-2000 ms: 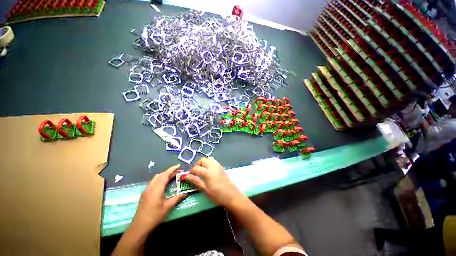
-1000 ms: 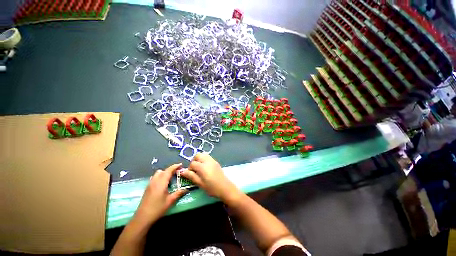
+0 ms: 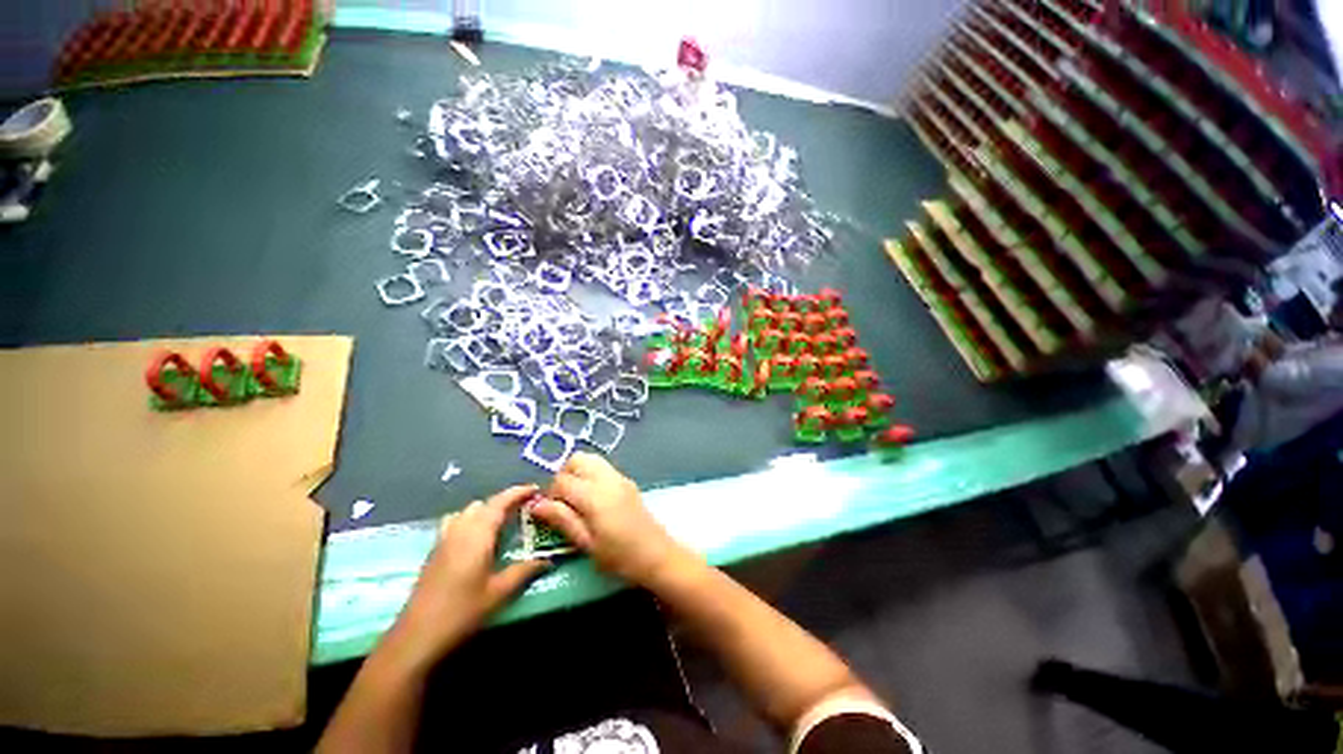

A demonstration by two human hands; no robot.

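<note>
My left hand (image 3: 469, 567) and my right hand (image 3: 607, 519) meet at the near bench edge, around a small board assembly (image 3: 545, 533). It shows green and red with a pale frame around it. My left thumb and fingers hold it from the left. My right fingers press on its top and hide much of it. Silver-white frames (image 3: 619, 177) lie in a large tangled pile beyond my hands. Red-green board assemblies (image 3: 803, 346) stand in a group to the right of the pile. Three finished units (image 3: 223, 374) stand in a row on the tan cardboard sheet (image 3: 162, 545).
Stacked loaded trays (image 3: 1090, 192) rise at the right. A loaded tray (image 3: 192, 44) lies at the far left, with a tape roll (image 3: 33, 128) below it. White scraps (image 3: 362, 510) lie beside the cardboard. A small red tag (image 3: 691, 56) is behind the pile. A person's sleeve shows at the right.
The view has shifted slightly. Both hands stay at the same spot around the board assembly, with small finger movements. The three units on the cardboard are unchanged.
</note>
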